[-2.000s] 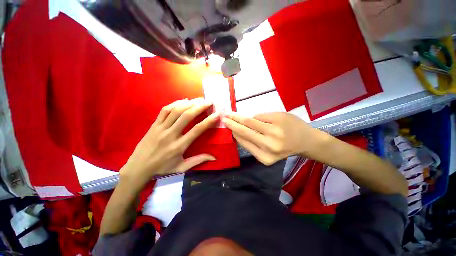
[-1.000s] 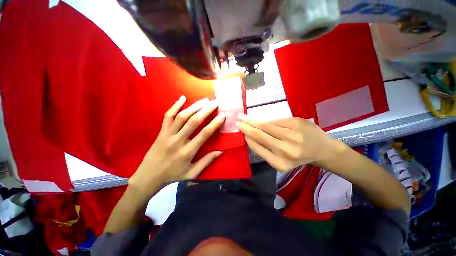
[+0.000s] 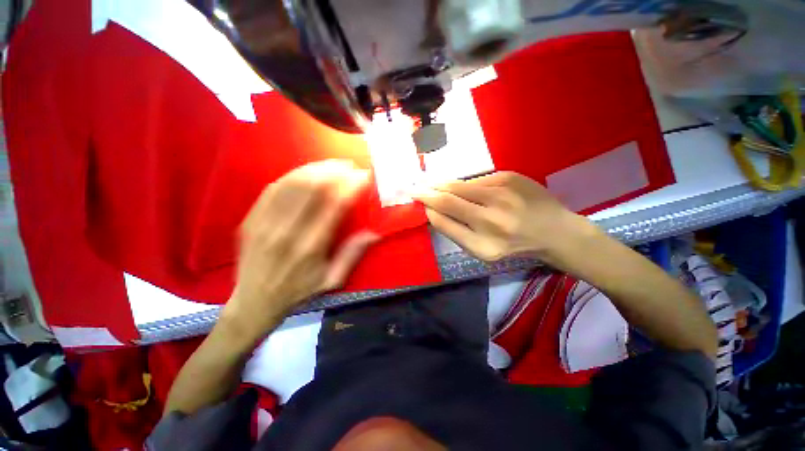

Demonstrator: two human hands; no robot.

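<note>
A large red panel (image 3: pixel 176 185) lies on the white table from the left side to under the needle. A pale interfacing patch (image 3: pixel 388 163) lies on it below the glowing presser foot area (image 3: pixel 371 123). My left hand (image 3: pixel 304 229) is blurred and spread flat on the red cloth, left of the patch. My right hand (image 3: pixel 494 216) pinches the panel's right edge with thumb and fingertips by the patch's lower end. The grey square block (image 3: pixel 430 137) hangs right of the needle. A small red panel (image 3: pixel 565 114) with its own pale patch lies to the right.
The white machine head (image 3: pixel 565 53) hangs over the work. Yellow and green handled snips (image 3: pixel 766 150) lie at the table's right end. Below the table are a blue crate (image 3: pixel 761 291), spare cut pieces (image 3: pixel 591 330) and red bundles (image 3: pixel 124 388). A silver strip (image 3: pixel 688 207) edges the table.
The panel's near end and patch have moved up towards the needle, further under the machine. Both hands have moved up with the cloth. My left hand is now blurred and a little further left.
</note>
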